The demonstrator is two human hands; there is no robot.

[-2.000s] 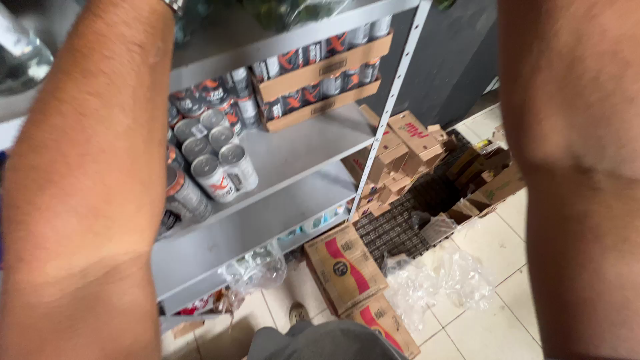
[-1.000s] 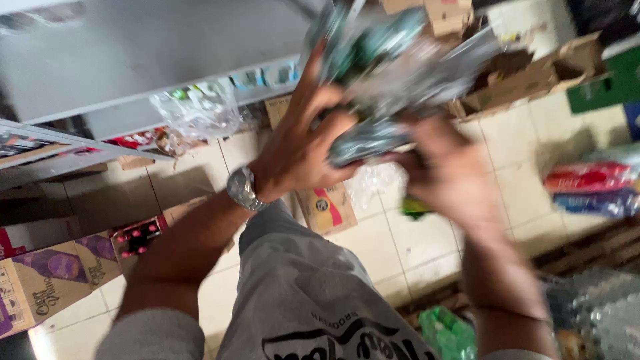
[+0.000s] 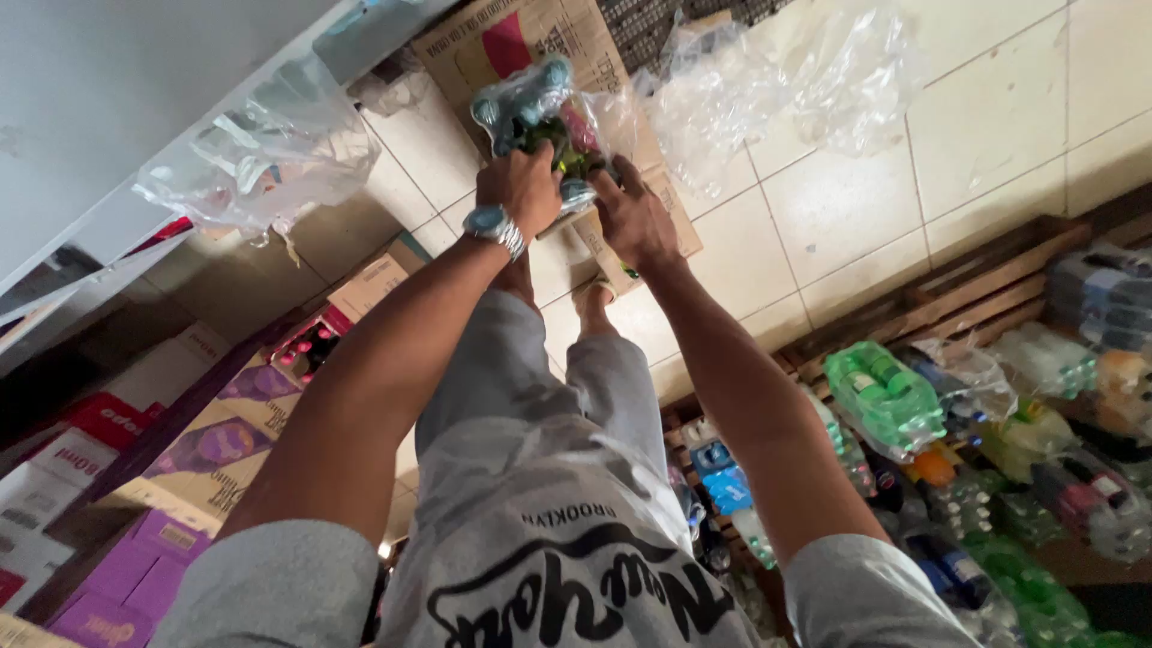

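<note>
My left hand (image 3: 519, 192), with a metal watch on its wrist, grips the near left side of a plastic-wrapped pack of dark bottles (image 3: 538, 106). My right hand (image 3: 637, 214) is at the pack's near right corner, its fingers on the film. Bluish round ends and a dark red patch show through the clear wrap. The pack is over a cardboard box (image 3: 589, 63) that lies on the tiled floor; whether it rests on the box I cannot tell. Another piece of cardboard (image 3: 598, 247) is just below my hands.
Loose clear plastic film (image 3: 810, 81) lies on the floor to the right. A grey metal shelf (image 3: 135, 108) with a plastic bag (image 3: 270, 153) is at the left. Printed cartons (image 3: 207, 432) stand lower left. Wooden pallets (image 3: 954, 288) and wrapped bottle packs (image 3: 882, 391) fill the lower right.
Both hands have come down from beside the shelf to over the cardboard box, with the wrapped pack. The view has swung a lot.
</note>
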